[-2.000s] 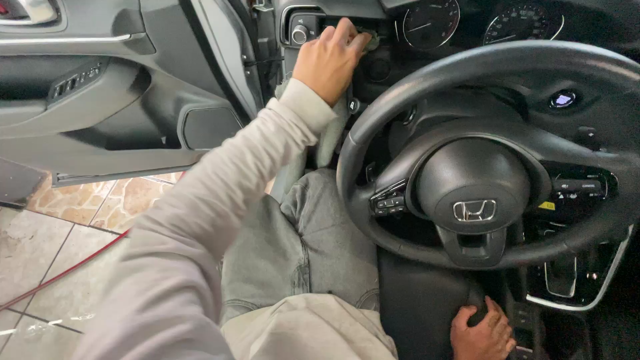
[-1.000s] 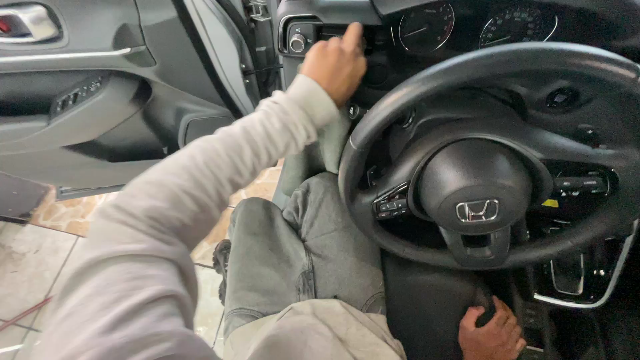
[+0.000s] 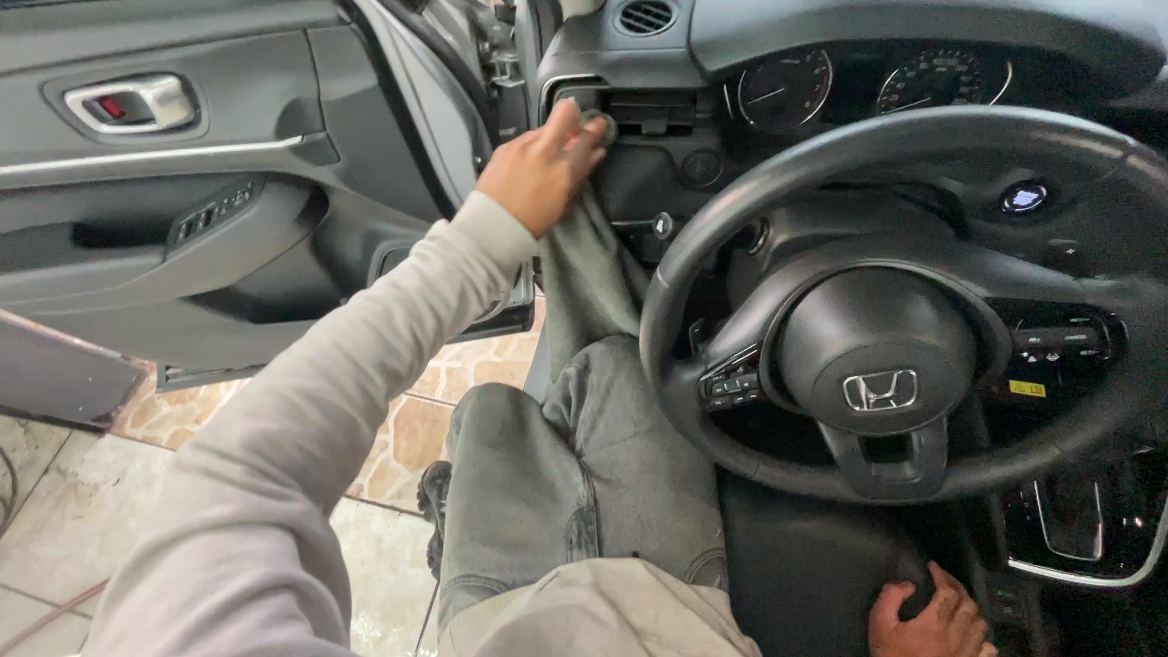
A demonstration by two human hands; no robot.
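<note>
A grey-green cloth [image 3: 589, 265] hangs from my left hand [image 3: 543, 164], its upper part pinched in the fingers at the left end of the car dashboard. The fingers cover a round knob or corner of the panel beside the rectangular air vent [image 3: 652, 117]. Below the vent a round socket or button [image 3: 701, 167] shows in the dark trim. My right hand [image 3: 933, 616] rests on the edge of the black seat [image 3: 803, 557], fingers spread, and nothing shows in it.
The Honda steering wheel [image 3: 881, 365] stands close in front, over my legs. On the left the car door [image 3: 255, 182] is open above a tiled floor [image 3: 392, 566]. A gear selector [image 3: 1068, 520] is at the lower right. A red hose [image 3: 59, 613] lies on the floor.
My left hand has moved left along the dashboard, from the vent to the panel's left end, with the cloth. My right hand has stayed by the seat edge.
</note>
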